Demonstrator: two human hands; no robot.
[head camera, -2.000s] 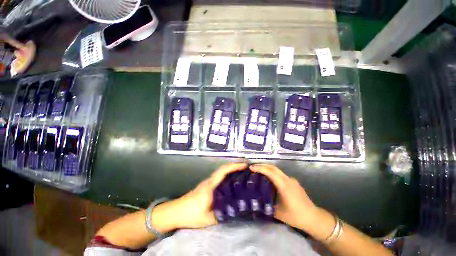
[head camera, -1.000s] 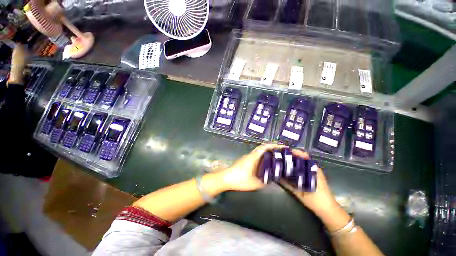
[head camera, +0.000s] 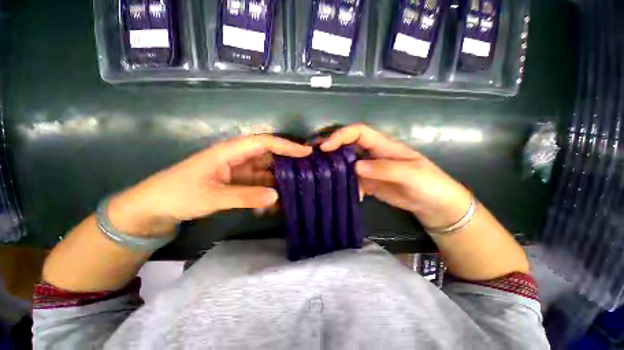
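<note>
A group of several dark purple phones (head camera: 320, 205) stands edge to edge between my hands, close to my body. Their narrow ribbed sides face up. My left hand (head camera: 212, 179) holds the group from the left, thumb and fingers at its far left corner. My right hand (head camera: 404, 174) holds it from the right, fingertips at the far end. A clear blister tray (head camera: 315, 83) lies ahead, cut off by the top edge. Its near pockets hold purple phones (head camera: 245, 34) lying back-up, white labels showing.
Stacked clear blister trays (head camera: 592, 184) stand at the right. A crumpled clear film clump (head camera: 542, 150) lies on the dark green bench (head camera: 61, 164) beside them. A clear tray edge shows at the far left.
The view has tilted down and nearer. The phones, earlier shown by their ends, now show their ribbed sides lengthwise. Fan, smartphone and left-hand tray phones have left the view.
</note>
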